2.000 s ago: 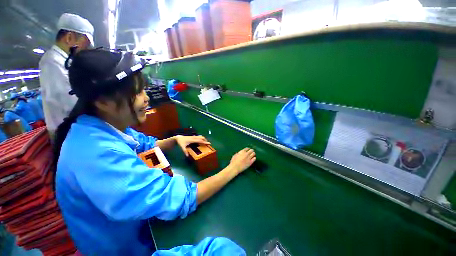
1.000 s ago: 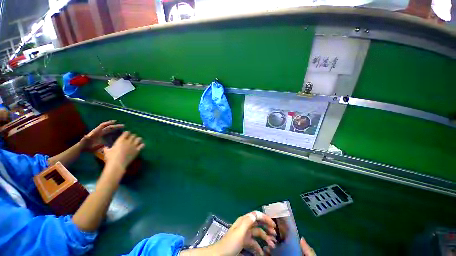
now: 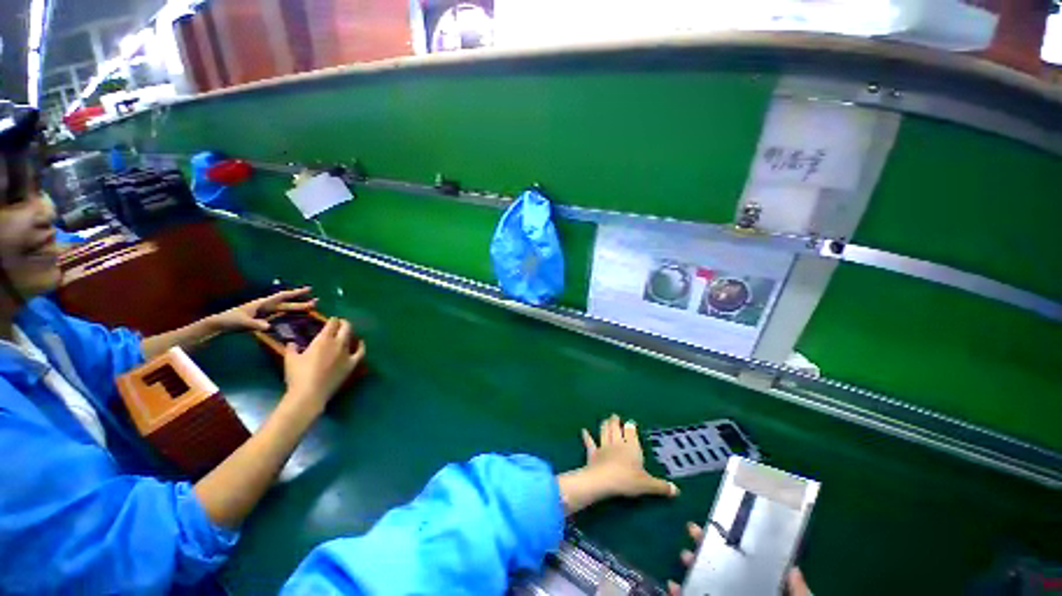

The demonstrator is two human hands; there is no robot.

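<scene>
My left hand (image 3: 615, 463) is palm down with spread fingers on the green bench, at the left edge of a flat silver slotted plate (image 3: 702, 447); it grips nothing that I can see. My right hand (image 3: 797, 582) is mostly cut off by the bottom edge. Its fingertips show on both sides of a display module (image 3: 763, 530), which it holds with the silver back and a dark strip facing me. A clear tray with pale modules (image 3: 588, 567) lies below my left hand, partly hidden by my blue sleeve.
A neighbour in a blue smock (image 3: 87, 466) works at the left with brown frame trays (image 3: 186, 408). The green partition (image 3: 652, 140) and metal rail (image 3: 489, 299) run behind the bench, with a hanging blue bag (image 3: 530, 250). A dark item (image 3: 1031, 579) is at the lower right.
My left hand has left the module and moved up beside the slotted plate. The module now shows its silver back, in my right hand. The view has turned slightly left.
</scene>
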